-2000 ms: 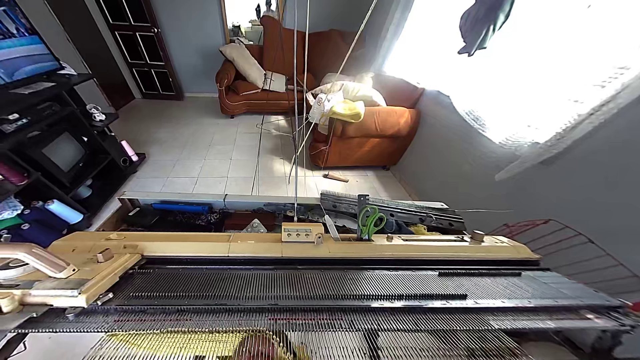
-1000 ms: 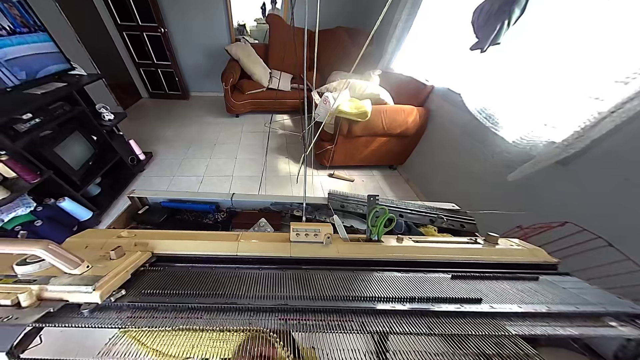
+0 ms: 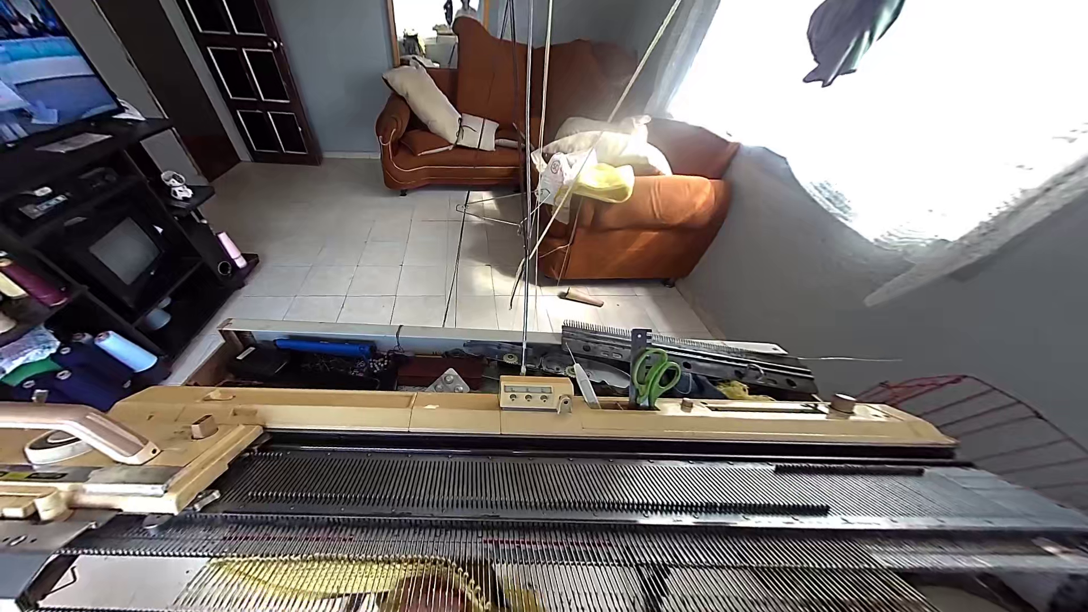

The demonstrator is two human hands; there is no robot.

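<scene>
A knitting machine with a cream plastic body and a metal needle bed spans the lower view. Its carriage, with a curved handle, sits at the far left. Yellow knitted fabric hangs below the front row of needles, left of centre. Behind those needles, at the bottom edge, shows a reddish-brown shape, perhaps part of my left hand; its fingers and any hold on the fabric are hidden. My right hand is out of view. A row counter stands on the machine's back rail, beside green-handled scissors.
Taut yarns rise behind the counter. Metal bed parts lie behind the machine at right, near a red wire rack. A black shelf unit with yarn cones stands at left; an orange sofa is farther back.
</scene>
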